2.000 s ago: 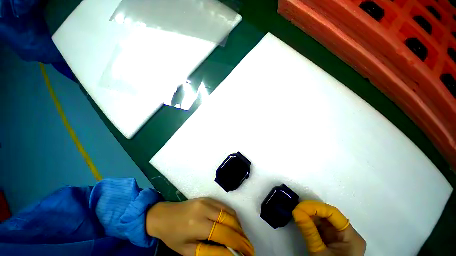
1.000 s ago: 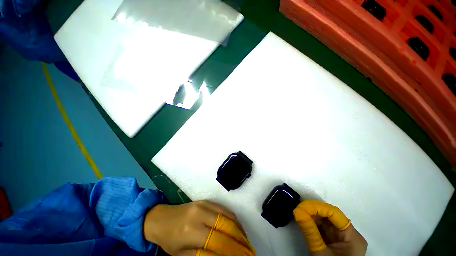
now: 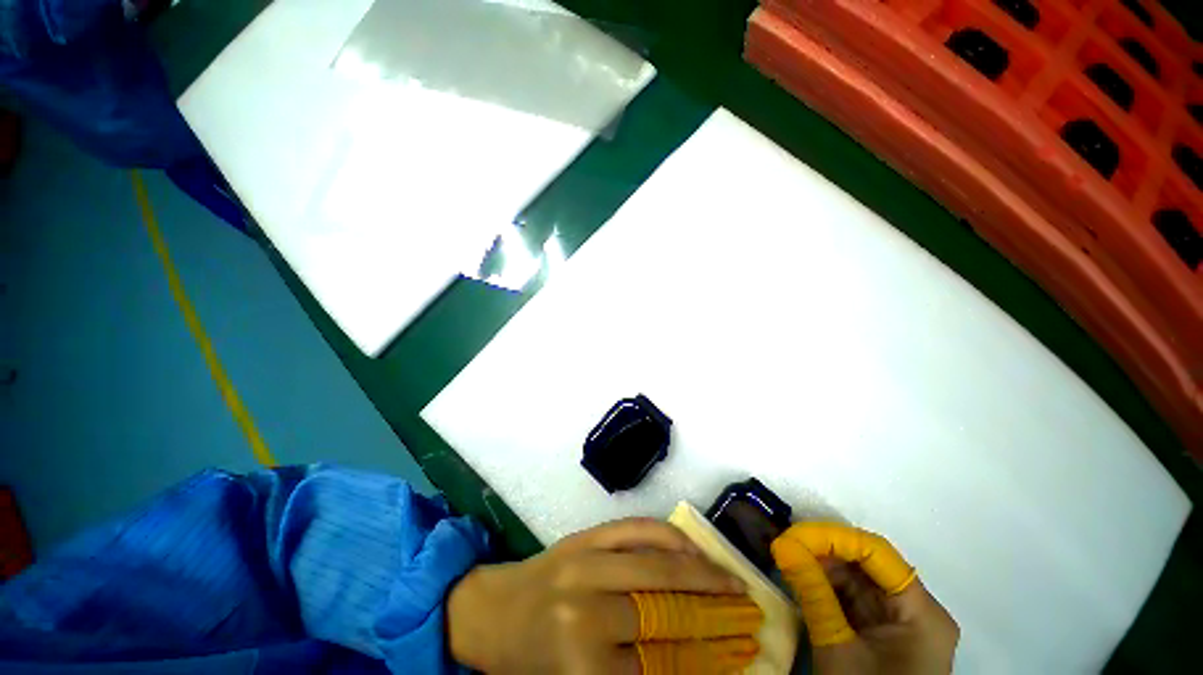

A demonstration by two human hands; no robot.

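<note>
A black octagonal watch-like device (image 3: 748, 514) lies on the white foam mat (image 3: 844, 317) near its lower edge. My left hand (image 3: 620, 600), in orange finger cots, holds a cream wiping pad (image 3: 707, 530) against this device and hides part of it. My right hand (image 3: 858, 600) has its cot-covered thumb and finger curled at the device's right edge; it is cut off by the lower rim. A second black device (image 3: 627, 443) lies untouched to the upper left, glossy side up.
Orange-red foam trays (image 3: 976, 172) with black units stand at the upper right. A second white foam sheet (image 3: 330, 172) carries a translucent film sheet (image 3: 488, 59). Shiny clear film (image 3: 512, 256) lies on the green gap. A blue-sleeved person's arm (image 3: 92, 99) is at upper left.
My left hand has moved right and up, bringing the cream pad into view over the lower device. My right hand has stayed at the device's edge. The view has shifted slightly.
</note>
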